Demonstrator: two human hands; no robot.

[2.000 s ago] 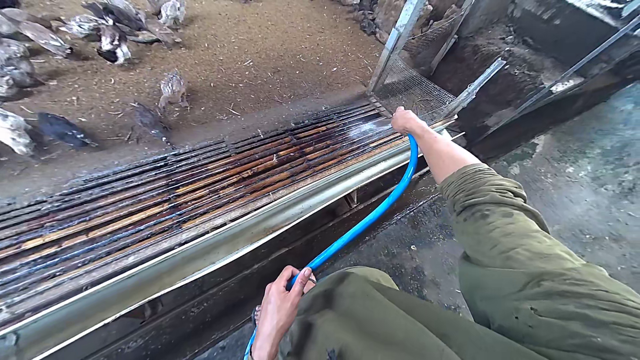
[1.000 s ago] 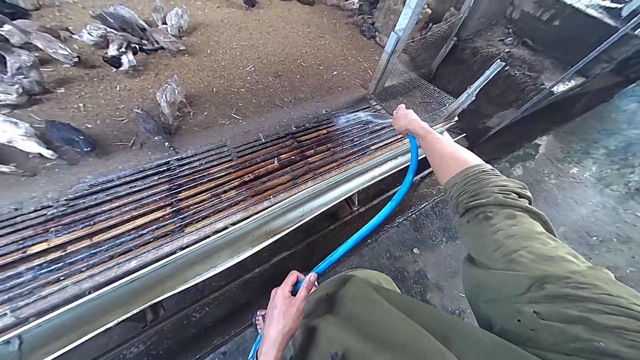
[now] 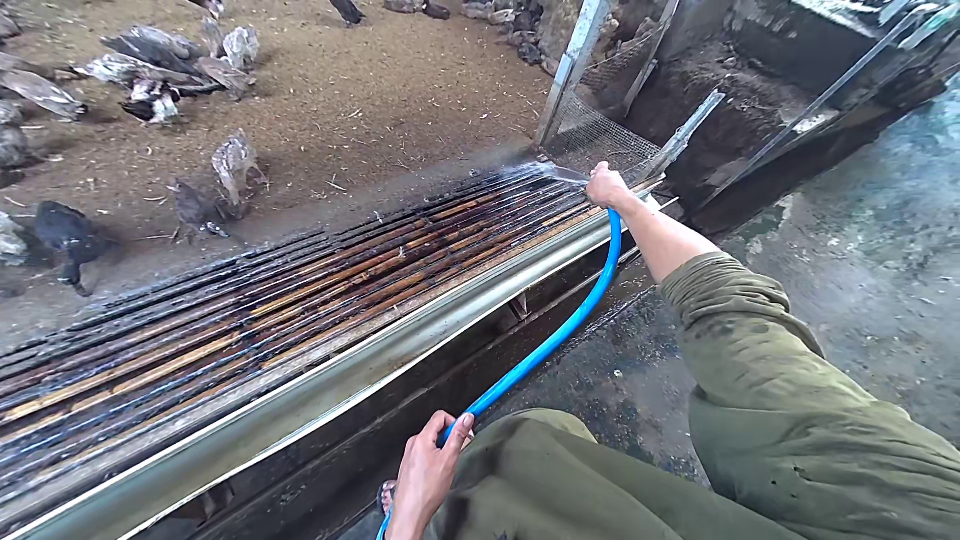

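Note:
My right hand [image 3: 607, 186] is closed around the end of a blue hose [image 3: 559, 337], above the far right end of a slatted rack [image 3: 300, 307]. Water [image 3: 564, 174] sprays leftward from the hose end onto the wet, dark-stained slats. Lower down, near my knee, my left hand [image 3: 431, 465] grips the same hose, which bends in a curve between both hands. A pale trough or gutter [image 3: 360, 375] runs along the near edge of the slats.
Several ducks [image 3: 67, 232] are on the brown littered ground [image 3: 390, 97] beyond the rack. Wire mesh [image 3: 607, 135] and a post [image 3: 574, 67] stand at the rack's far end. Wet concrete floor [image 3: 862, 202] lies to the right.
The spray now lands by the rack's far end; two seconds ago it fell on slats a little nearer. Some birds have shifted. Both hands remain on the hose.

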